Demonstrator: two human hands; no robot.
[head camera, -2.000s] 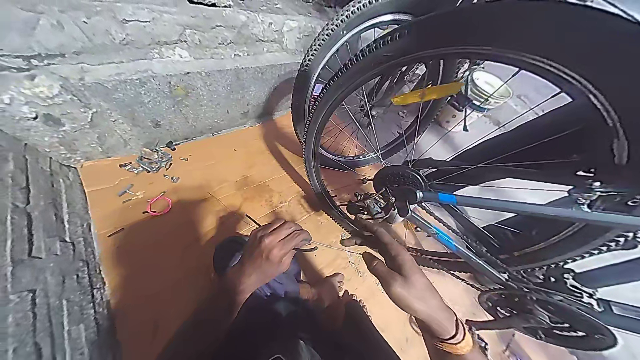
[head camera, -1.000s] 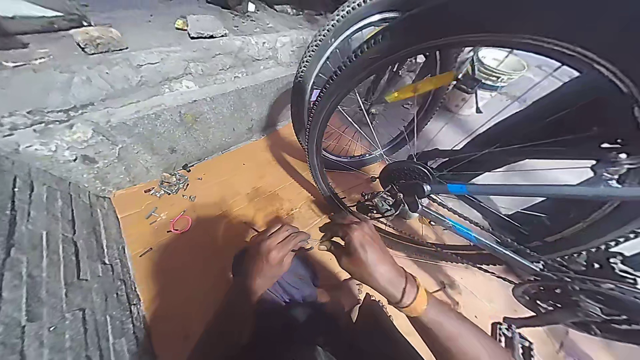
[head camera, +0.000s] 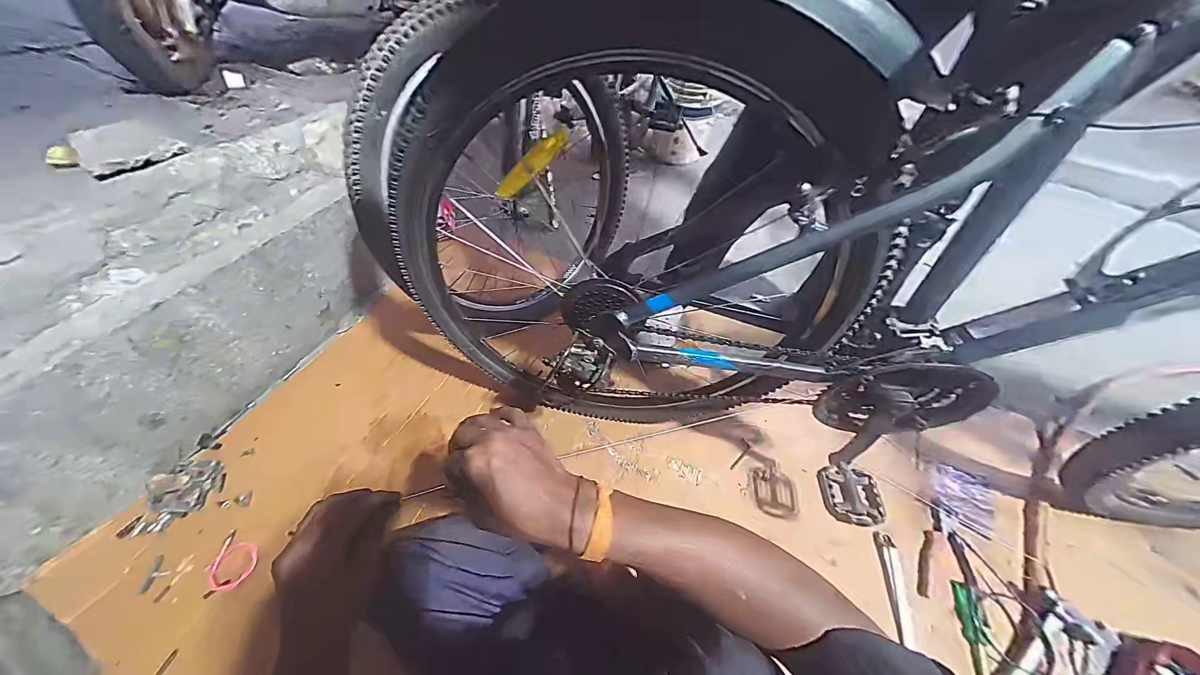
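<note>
A thin cable or wire (head camera: 424, 492) stretches between my two hands. My left hand (head camera: 342, 534), in shadow at the lower left, is closed around its left end. Fingers curled, my right hand (head camera: 502, 464) grips it just below the bicycle's rear wheel (head camera: 450, 333); its fingertips are partly hidden. Close above my right hand are the rear derailleur (head camera: 581, 366) and the sprocket cassette (head camera: 600, 305). The chain (head camera: 703, 396) runs from there to the crankset (head camera: 905, 398). A thin line also extends from my right hand towards the right.
Small metal parts (head camera: 186, 489) and a pink ring (head camera: 232, 566) lie on the orange ground sheet (head camera: 319, 422). Tools, one a green-handled tool (head camera: 968, 611), lie at the lower right near a pedal (head camera: 850, 495). A stone kerb (head camera: 187, 281) borders the left. Another wheel (head camera: 1144, 469) is at the right.
The view has shifted, showing more of the bicycle's crank side and the tools. My hands, close together a second ago, are now farther apart with the thin line between them.
</note>
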